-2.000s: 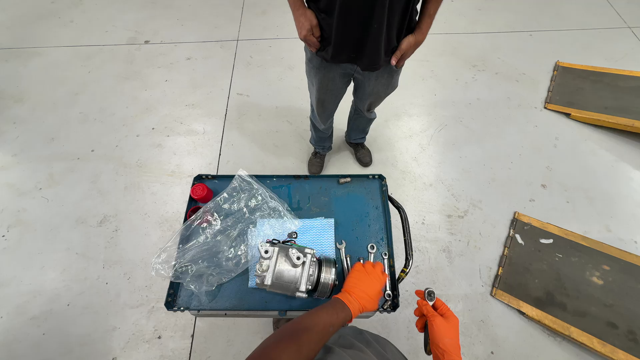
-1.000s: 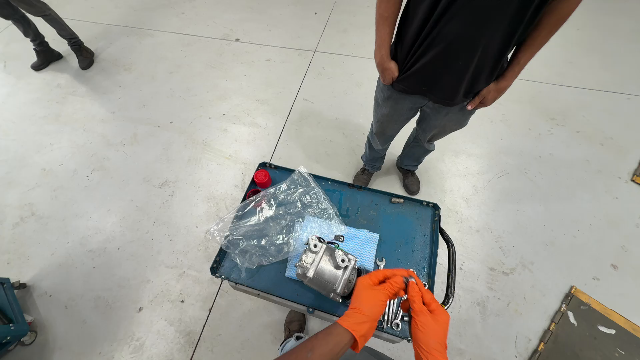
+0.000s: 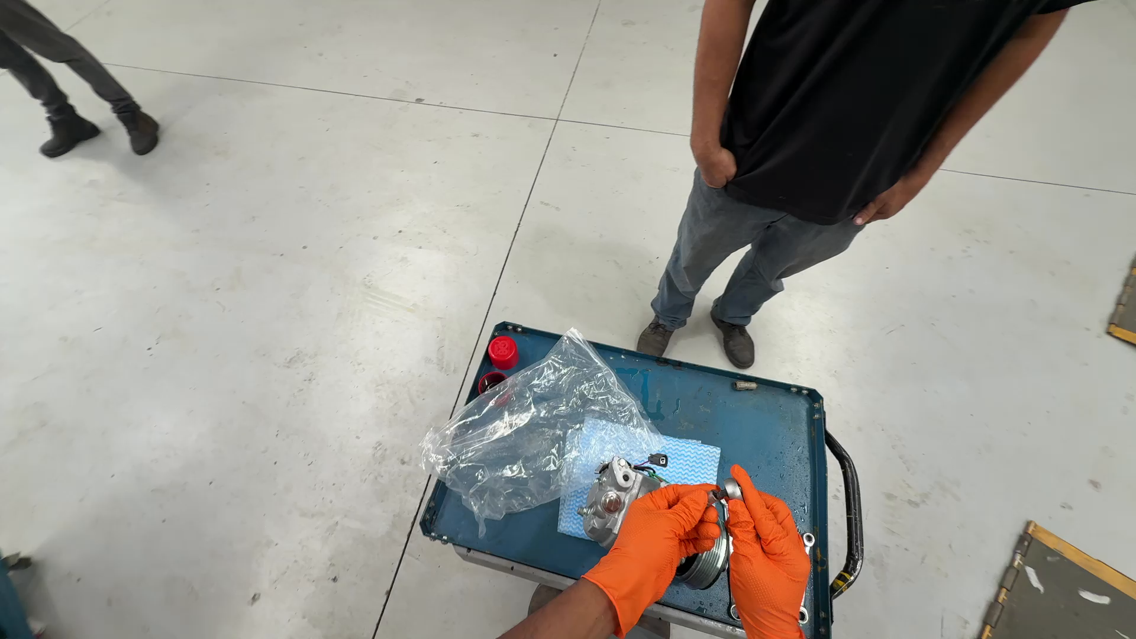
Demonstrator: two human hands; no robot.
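Note:
My right hand (image 3: 768, 550), in an orange glove, is closed around a ratchet (image 3: 732, 488) whose round head sticks up between thumb and fingers. My left hand (image 3: 657, 541), also gloved in orange, pinches a small dark piece against the ratchet head; its exact kind is unclear. Below and behind the hands, a metal air-conditioning compressor (image 3: 611, 501) with a grooved pulley (image 3: 706, 568) lies on a blue-and-white patterned cloth (image 3: 692, 453). Wrench ends (image 3: 808, 540) show around my right hand, which hides most of them.
A blue metal cart top (image 3: 763, 435) carries a clear plastic bag (image 3: 541, 426), red caps (image 3: 502, 352) and a small metal fitting (image 3: 745, 385). Its black handle (image 3: 848, 506) is at the right. A person (image 3: 799, 133) stands beyond the cart; another person's legs (image 3: 71, 80) show upper left.
My left hand has left the wrenches on the cart and come together with my right hand at the ratchet head. The view has shifted and moved closer.

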